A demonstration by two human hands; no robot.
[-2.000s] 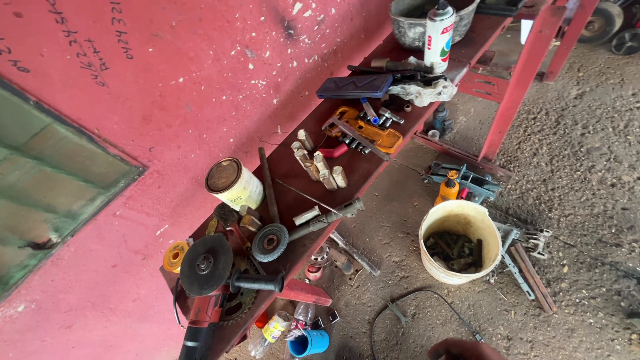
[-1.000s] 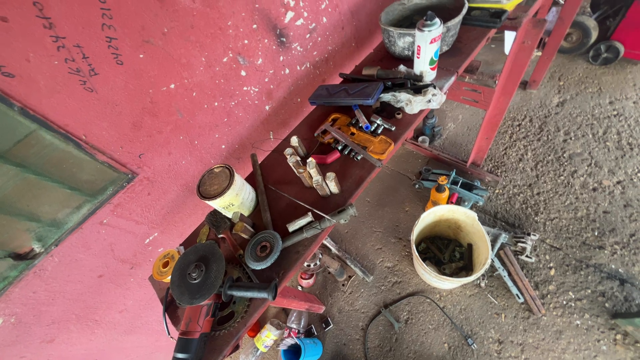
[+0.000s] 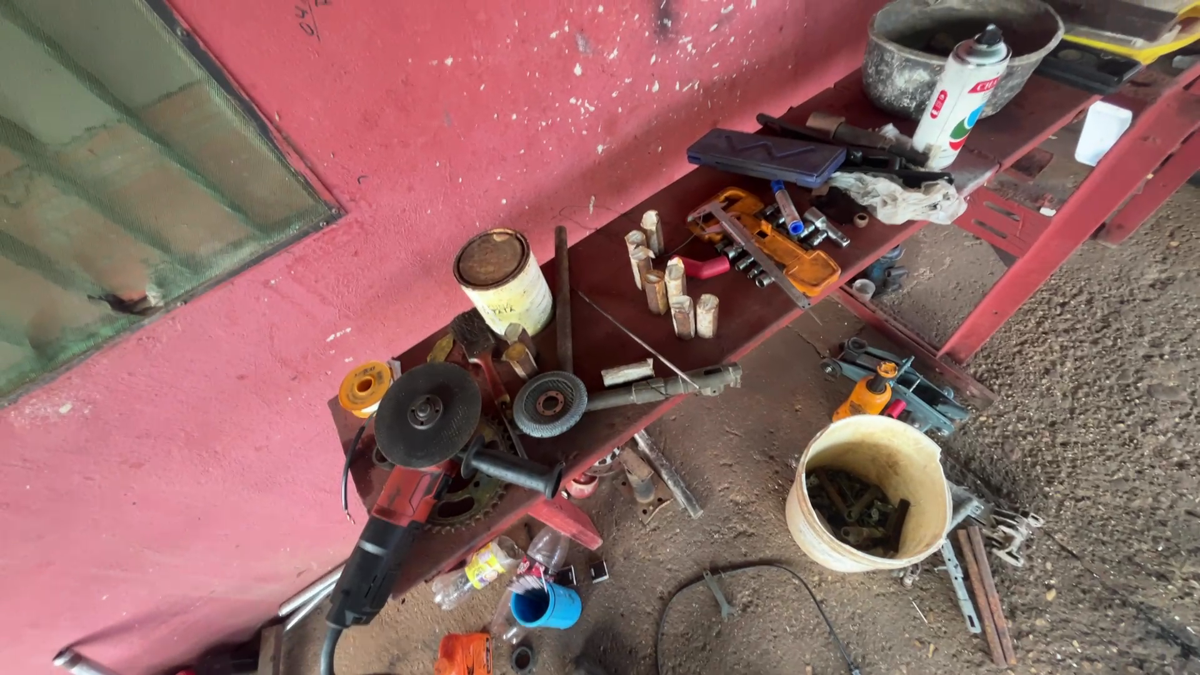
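Observation:
Neither my left hand nor my right hand shows in the head view. An angle grinder (image 3: 403,502) with a black disc lies across the near end of a red metal bench (image 3: 600,234). Beside it are a flap disc (image 3: 549,404), a rusty-lidded paint tin (image 3: 506,286) and a metal rod (image 3: 562,300). Several short whitish metal pieces (image 3: 677,281) stand in a group on the bench. Farther along lie an orange socket holder (image 3: 769,244) with sockets, a caliper (image 3: 755,253) and a dark blue case (image 3: 765,157). A spray can (image 3: 964,98) stands by a metal pot (image 3: 891,70).
On the dirt floor, a cream bucket (image 3: 806,506) holds metal pieces, beside a floor jack (image 3: 914,394) and an orange bottle jack (image 3: 867,394). A black cable (image 3: 670,600), a blue cup (image 3: 553,607) and plastic bottles (image 3: 478,572) lie below the bench. A pink wall rises behind it.
The view has shifted somewhat; no object on the bench or floor has plainly moved. A rounded dark reddish shape at the bottom edge two seconds ago is out of view.

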